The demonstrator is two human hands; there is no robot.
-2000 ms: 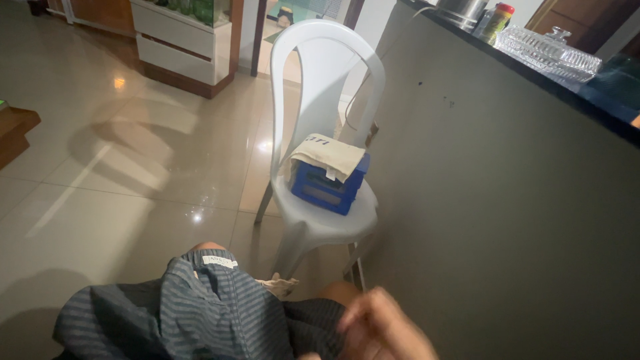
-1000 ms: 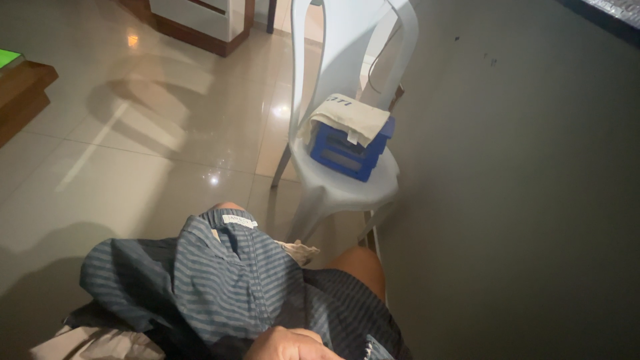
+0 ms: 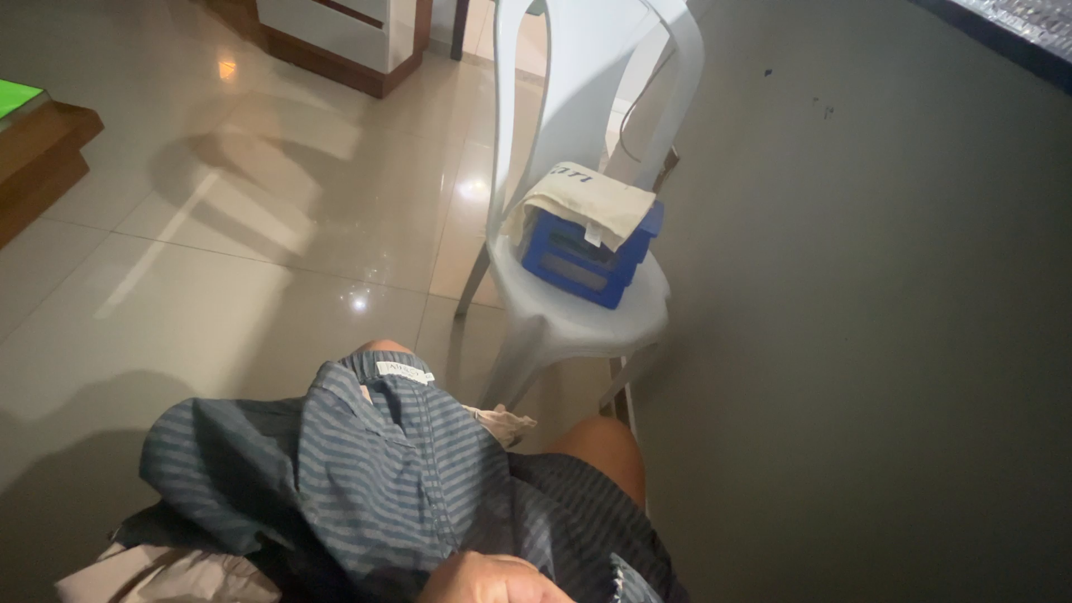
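Striped blue-grey shorts with an elastic waistband and a sewn-in label lie bunched over my lap. At the bottom edge, what looks like my left hand rests at the cloth with its fingers curled. The frame cuts it off, and whether it grips the cloth is hidden. To its right, a piece of blue cloth shows a pale, jagged edge. Light beige cloth is bunched at the lower left, and a scrap of beige fabric sticks out beyond the shorts. My right hand is out of view.
Ahead stands a white plastic chair bearing a blue plastic basket, with a cream cloth bag draped over it. A grey wall runs along the right. A wooden edge and a drawer cabinet are at left.
My right hand, blurred over the lower right two seconds ago, has gone out of view. The curled hand at the bottom shows more than in the earliest frame. The view has tilted down.
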